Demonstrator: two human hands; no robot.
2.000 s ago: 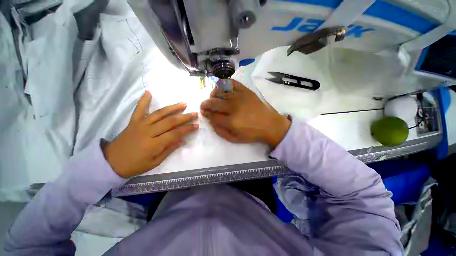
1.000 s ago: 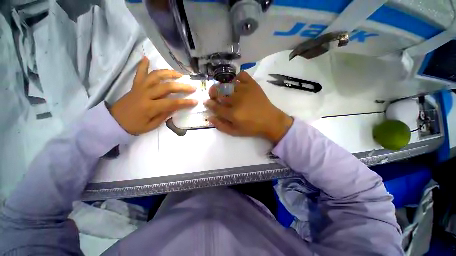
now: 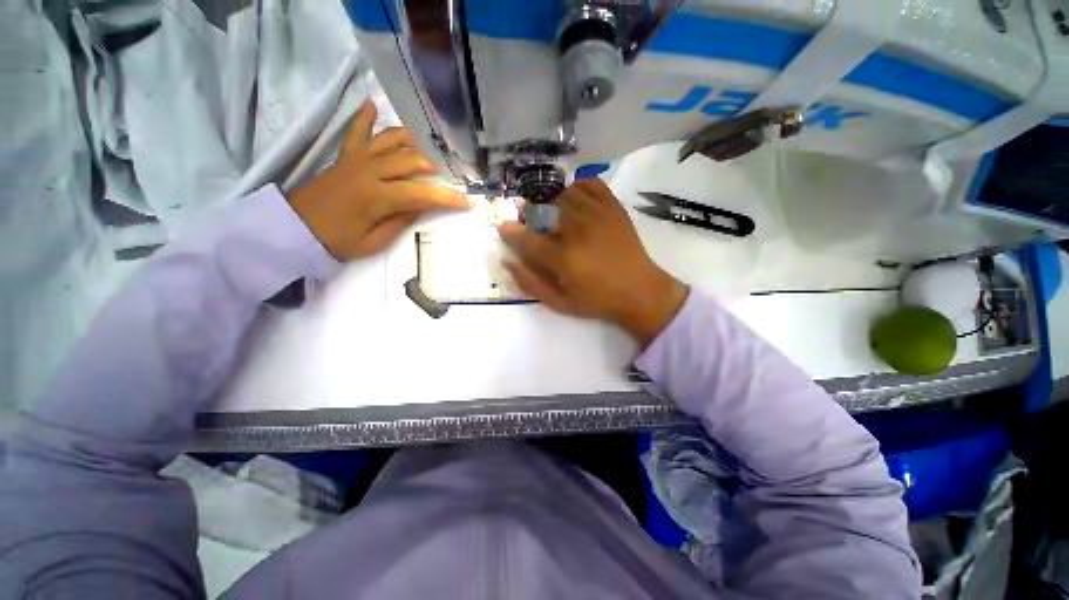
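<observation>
The white fabric panel (image 3: pixel 334 88) lies left of and under the machine head, its near edge close to the needle area. My left hand (image 3: pixel 373 188) lies flat on it, fingers apart and pointing toward the presser foot (image 3: pixel 492 193). My right hand (image 3: pixel 586 252) is just right of the needle, fingers bent and close to the foot; whether it pinches cloth is hidden. The needle plate (image 3: pixel 463 267) shows bare between and below my hands. Bright light washes out the cloth edge at the needle.
The sewing machine head (image 3: pixel 750 59) stands across the top. Black thread snips (image 3: pixel 698 215) lie right of my right hand. A green fruit (image 3: pixel 912 340) and a white round item (image 3: pixel 941 288) sit at the right end. A measuring tape (image 3: pixel 446 424) runs along the front edge.
The fabric has moved away from me, uncovering the needle plate and table front. My left hand has moved forward with it. My right hand stays near the foot, its fingers shifted slightly.
</observation>
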